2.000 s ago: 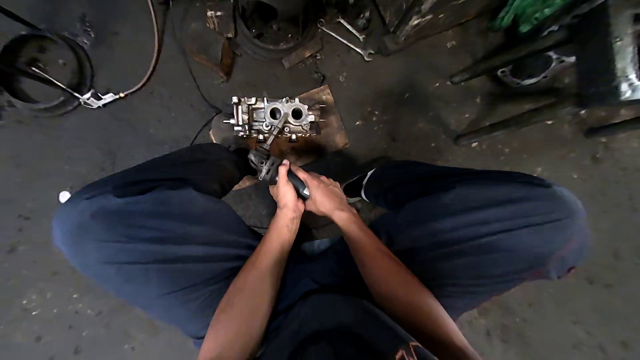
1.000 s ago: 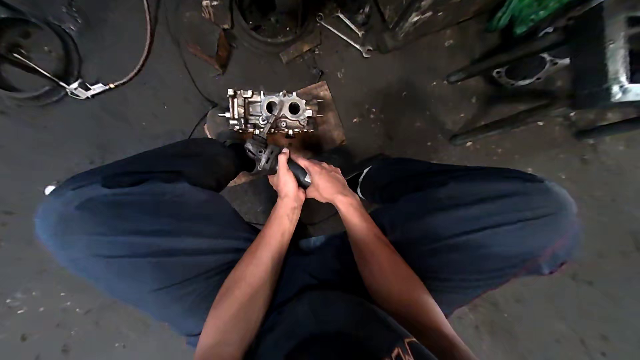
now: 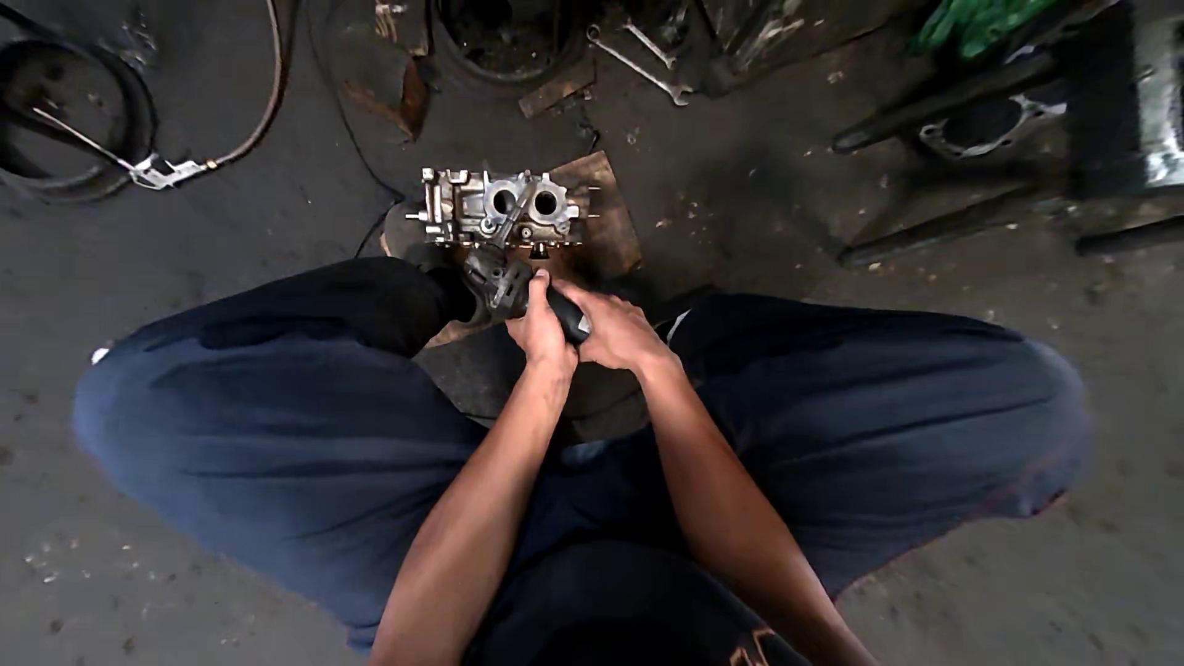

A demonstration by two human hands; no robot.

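My left hand [image 3: 543, 324] and my right hand [image 3: 615, 328] are both closed around the black body of a hand-held power tool [image 3: 566, 313], perhaps a filing sander. Its narrow front arm [image 3: 516, 213] points up and away from me, over a metal engine part with two round bores [image 3: 525, 205], perhaps a carburetor or throttle body. That part lies on a flat board [image 3: 612, 222] between my feet. The arm's tip is between the two bores; whether it touches the metal cannot be told. My fingers hide much of the tool's body.
An air blow gun [image 3: 165, 172] on a hose lies at the left beside a dark ring [image 3: 139, 102]. Two wrenches [image 3: 638, 67] lie beyond the board. Dark bars [image 3: 934, 231], a metal gasket or flange [image 3: 985, 139] and green material [image 3: 985, 23] are at the right. A cord [image 3: 344, 116] runs left of the board.
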